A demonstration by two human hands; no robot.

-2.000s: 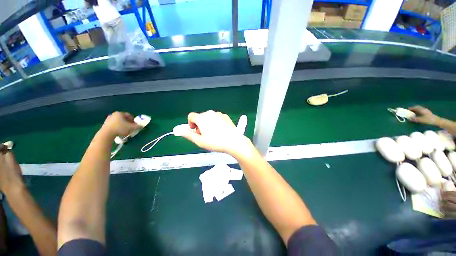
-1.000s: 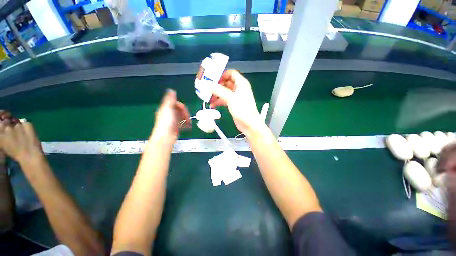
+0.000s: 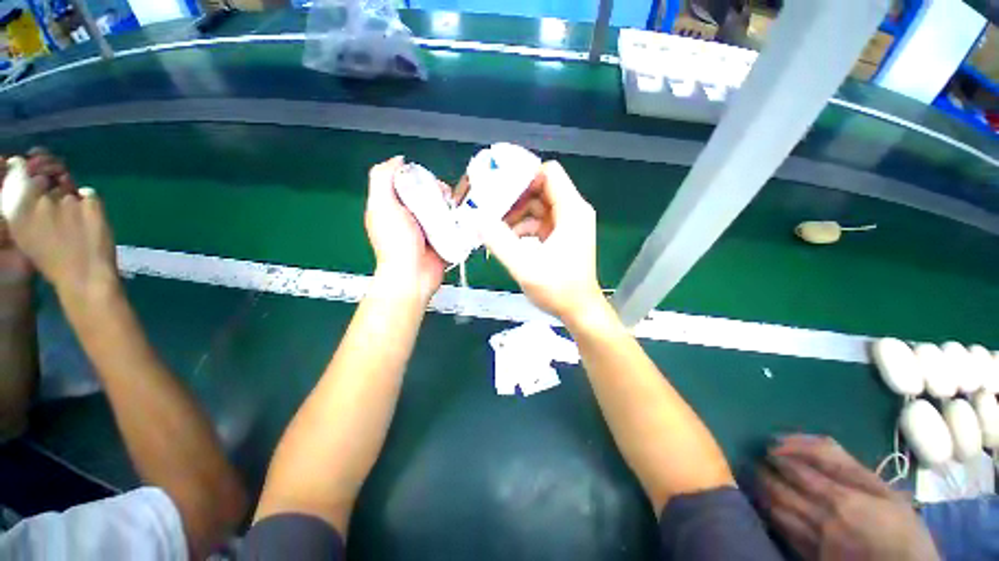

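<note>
My left hand (image 3: 401, 232) holds a white half-shell (image 3: 434, 214), tilted, with its inner side partly showing. My right hand (image 3: 557, 236) holds another white shell part (image 3: 502, 181) with small blue and dark reddish details. The two parts meet or nearly touch at their lower ends; whether they are joined I cannot tell. A short white cord (image 3: 462, 272) hangs below them. A loose pile of white slips (image 3: 528, 358) lies on the dark green surface below my hands.
A grey-white post (image 3: 745, 153) slants at right. Cream ovals (image 3: 929, 431) stand in rows at far right, near another person's hands (image 3: 838, 499). One corded unit (image 3: 818, 231) lies on the belt. Another person's hand (image 3: 64, 236) is at left. A parts tray (image 3: 681, 101) and plastic bag (image 3: 362, 44) are behind.
My left hand has gone from empty to holding a half-shell. The parts are now side by side between my hands. The view has shifted, and a person's hands have come in at lower right.
</note>
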